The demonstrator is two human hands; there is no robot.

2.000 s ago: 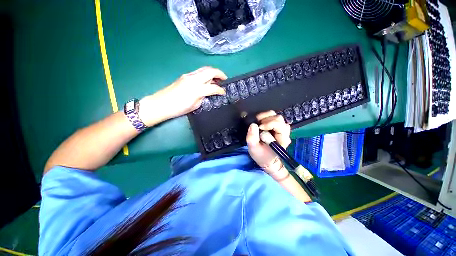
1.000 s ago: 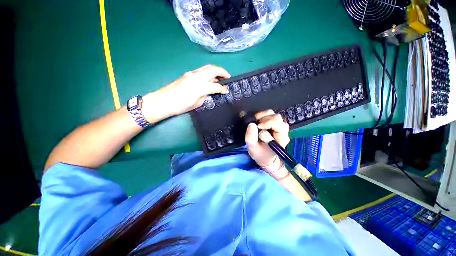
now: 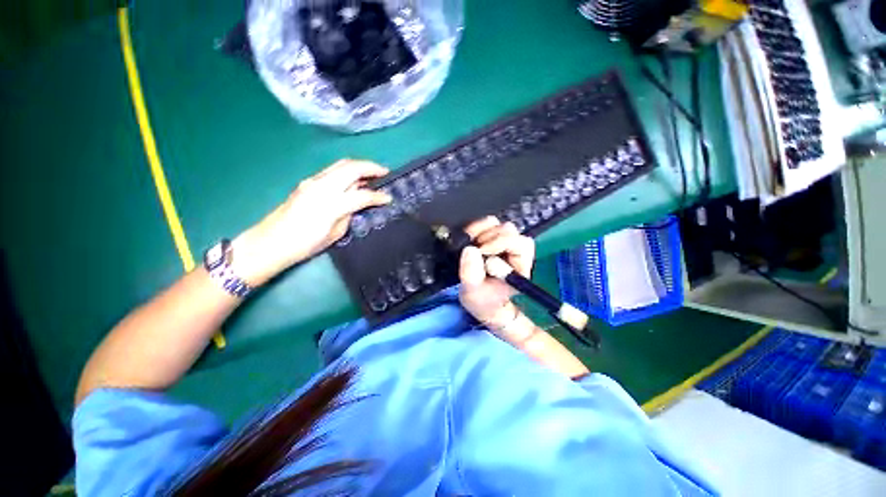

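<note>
A long black tray (image 3: 491,184) lies tilted on the bench, with a row of small glossy oval parts (image 3: 583,180) along each long edge. My right hand (image 3: 497,267) grips a pen-style tool (image 3: 546,297) over the tray's middle strip; its tip points up and left towards the upper row. My left hand (image 3: 335,204) rests at the left end of the upper row, fingertips on the parts there; whether it grips one cannot be told.
A clear plastic bag (image 3: 355,112) with a dark heap stands beyond the tray. A fan (image 3: 612,12), a yellow unit (image 3: 724,12) and cables are at the upper right. Stacked white sheets (image 3: 748,116) with dark parts lie at right. A blue basket (image 3: 622,272) sits below the bench edge.
The view has shifted and turned, so the bag, tray and sheets appear further left. The tool's tip now points more up and left; both hands stay at the tray.
</note>
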